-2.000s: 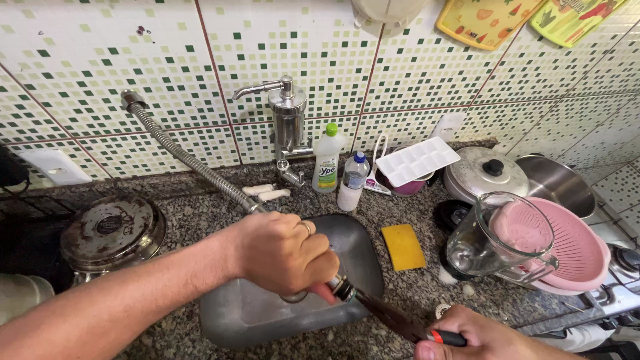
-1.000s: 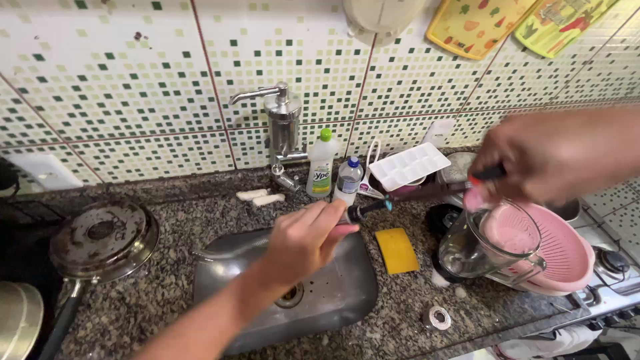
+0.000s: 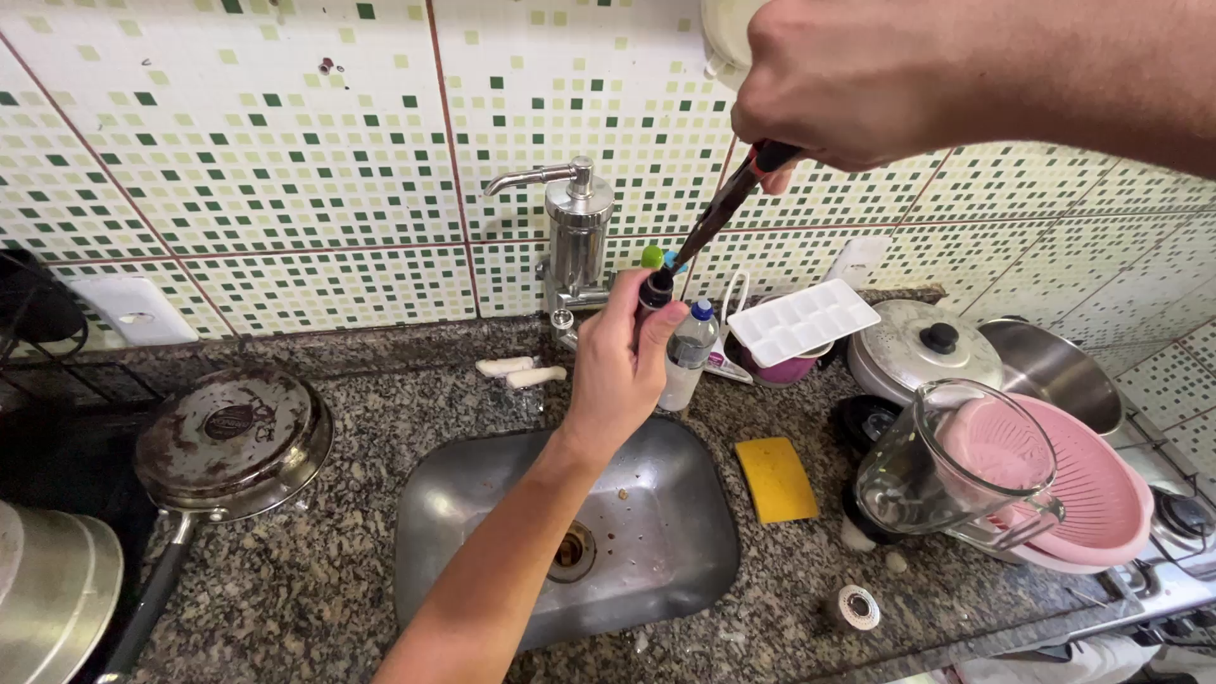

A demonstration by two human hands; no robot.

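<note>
My left hand [image 3: 622, 356], above the back edge of the steel sink [image 3: 446, 484], grips a dark cylindrical fitting [image 3: 655, 290] with its round end up. My right hand [image 3: 836, 95], at the upper right, is closed on the dark, red-trimmed handle of a hand tool [image 3: 717, 214], which looks like pliers. The tool slants down and its tip meets or overlaps the fitting's top; exact contact cannot be told. Behind my left hand is a steel faucet-like filter [image 3: 578, 223] on the wall. A flexible metal hose does not show now.
A frying pan [image 3: 233, 442] lies upside down at left. Right of the sink are a yellow sponge [image 3: 776, 480], a tape roll [image 3: 858, 608], a glass jug [image 3: 950, 465] and a pink colander [image 3: 1102, 494]. A plastic bottle [image 3: 689, 356] and white ice tray [image 3: 803, 321] stand behind.
Both hands have moved up, away from low over the sink. The braided hose seen at my left hand two seconds ago no longer shows. The tool now points down steeply.
</note>
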